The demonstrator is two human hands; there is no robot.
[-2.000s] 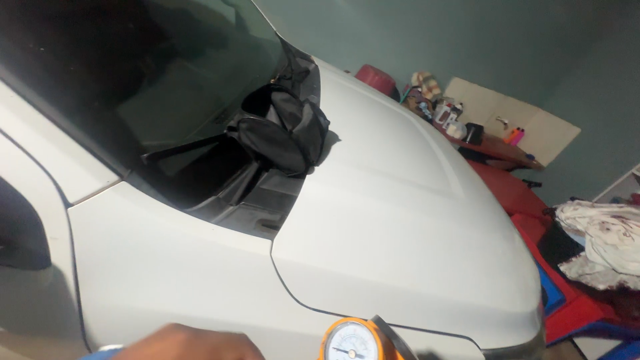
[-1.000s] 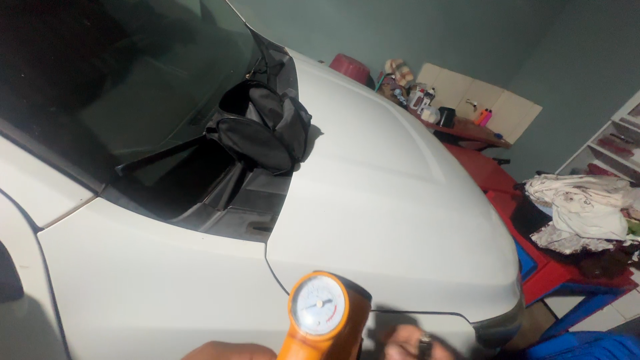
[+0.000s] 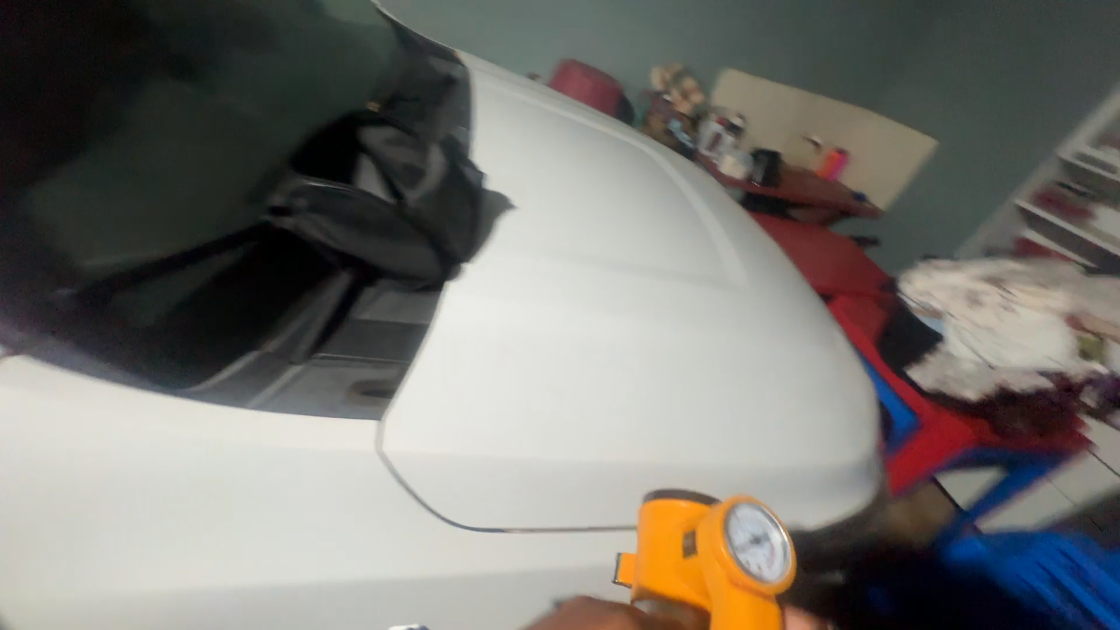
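Note:
An orange handheld air pump (image 3: 682, 551) with a round dial pressure gauge (image 3: 758, 542) is at the bottom, right of centre, in front of the white car's fender. My left hand (image 3: 604, 614) is around the lower left of the pump, mostly cut off by the frame's bottom edge. At the pump's lower right, a small part of my right hand (image 3: 803, 619) shows; its fingers and whatever they may hold are hidden. A black fabric bag (image 3: 385, 201) lies open at the base of the windshield, partly on the white hood (image 3: 595, 350).
Beyond the hood are a red table (image 3: 822, 254) with bottles and small items near it, a maroon tub (image 3: 588, 86), and a red and blue plastic chair (image 3: 945, 437) bearing heaped cloths (image 3: 997, 315). White shelves (image 3: 1067, 201) stand at the far right.
The orange pump has turned, so its body shows more beside the gauge. My right hand, seen a second ago with a small dark item at its fingers, is now mostly hidden.

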